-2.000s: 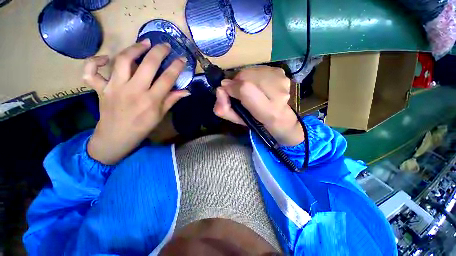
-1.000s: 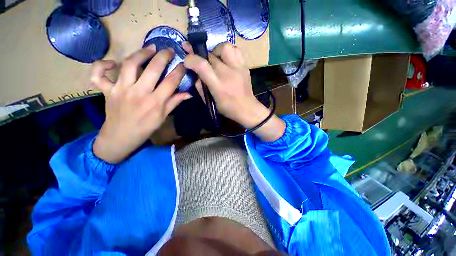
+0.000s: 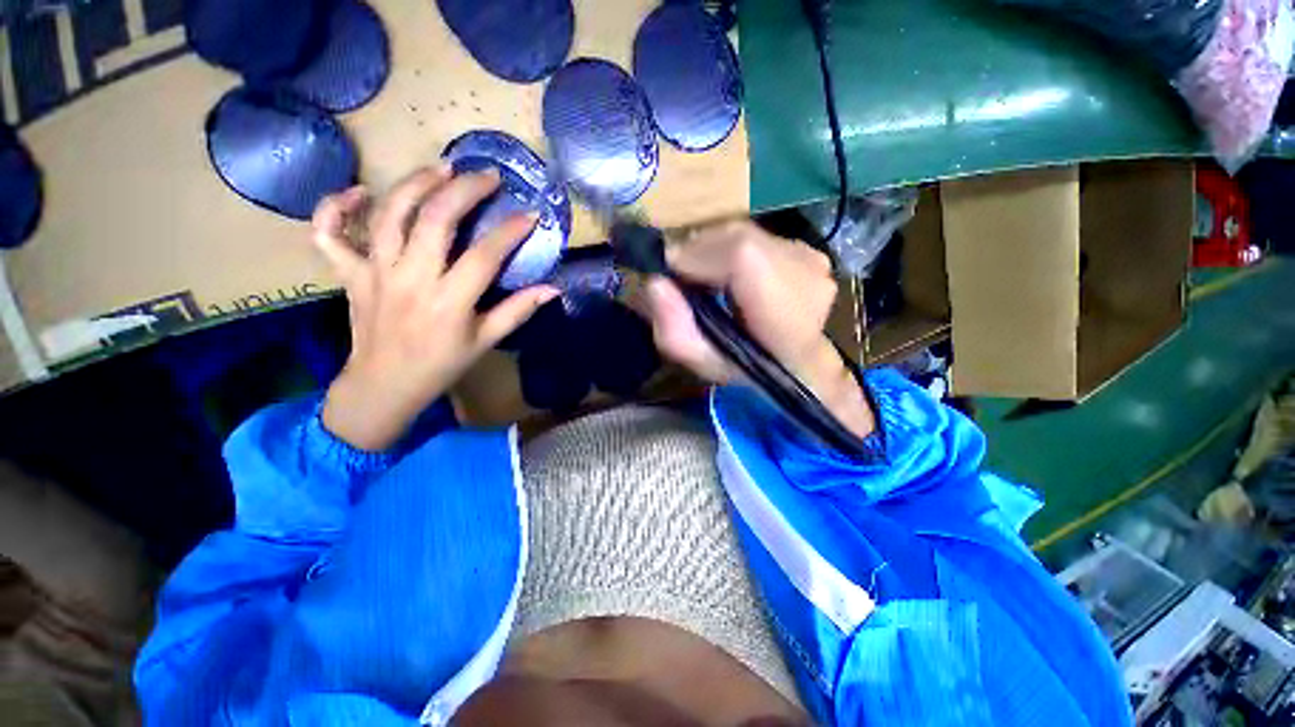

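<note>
A glossy dark oval plastic part [image 3: 537, 250] lies at the near edge of the brown cardboard sheet [image 3: 121, 234]. My left hand [image 3: 426, 270] presses on it with spread fingertips and covers its left part. My right hand [image 3: 753, 305] is closed around the black handle of a soldering iron [image 3: 731, 338]. The iron's tip is blurred and points up and left, close to the part's right rim; whether it touches cannot be told.
Several more dark ovals, such as this one [image 3: 601, 131], lie on the cardboard. Dark ovals [image 3: 575, 348] also sit below the bench edge. A black cord [image 3: 828, 114] crosses the green bench top. At right are an open carton [image 3: 1011, 284] and plastic bags [image 3: 1233, 78].
The iron has swung from pointing straight up to pointing up-left, as my right hand moved right. My left hand stays on the part. The view has shifted, showing more ovals at the far side.
</note>
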